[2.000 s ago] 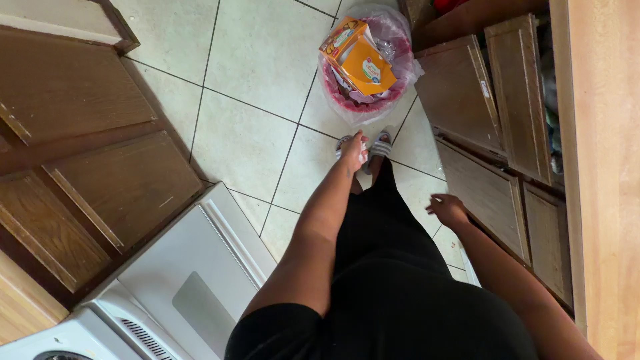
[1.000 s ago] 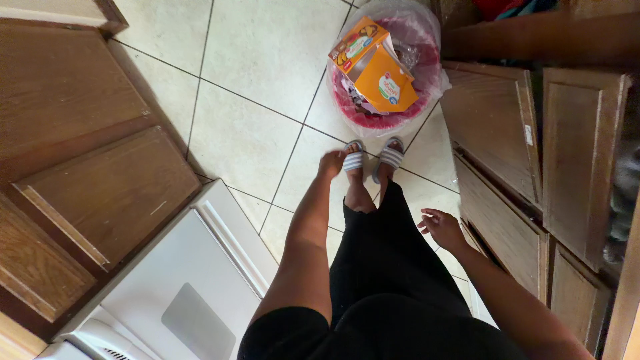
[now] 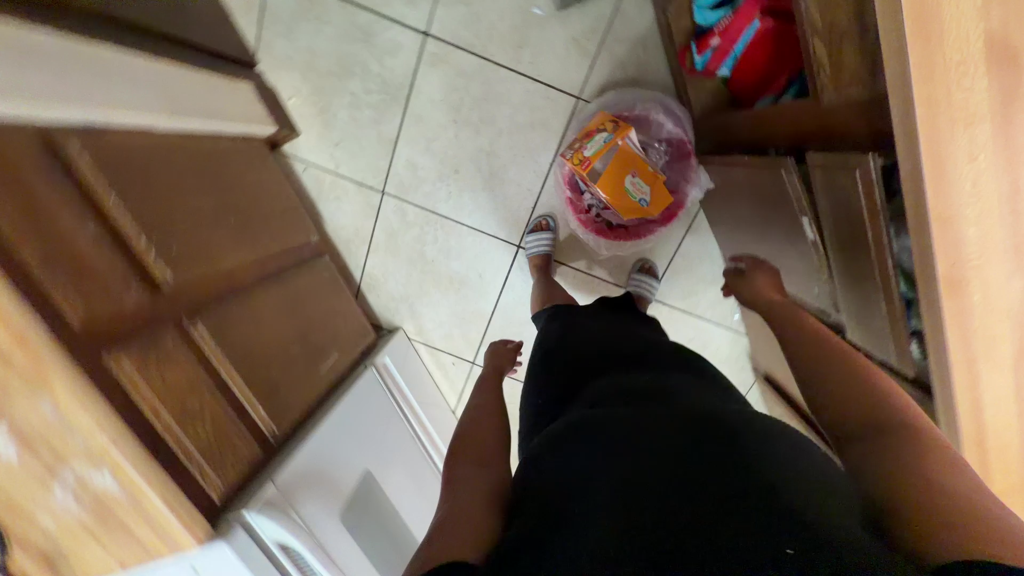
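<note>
My left hand (image 3: 504,358) hangs over the tiled floor beside my left leg, fingers slightly curled and apart, holding nothing. Off to the right, my right hand (image 3: 754,282) is loosely curled near a wooden cabinet door (image 3: 768,216); nothing shows in it. Past my feet stands a round red trash bin (image 3: 624,231) lined with a clear plastic bag (image 3: 650,108). An opened orange cardboard food box (image 3: 634,186) lies on top of the rubbish inside it. Neither hand touches the bin.
Brown wooden cabinets (image 3: 200,216) line the left side, next to a white oven (image 3: 360,472). At the right, an open cabinet holds a red and blue cloth item (image 3: 756,52), below a light wood countertop (image 3: 960,200). My striped slides (image 3: 541,240) are on the floor tiles.
My left hand has moved back from near my feet to beside my leg. My right hand has swung outward toward the right cabinets. My feet have moved apart.
</note>
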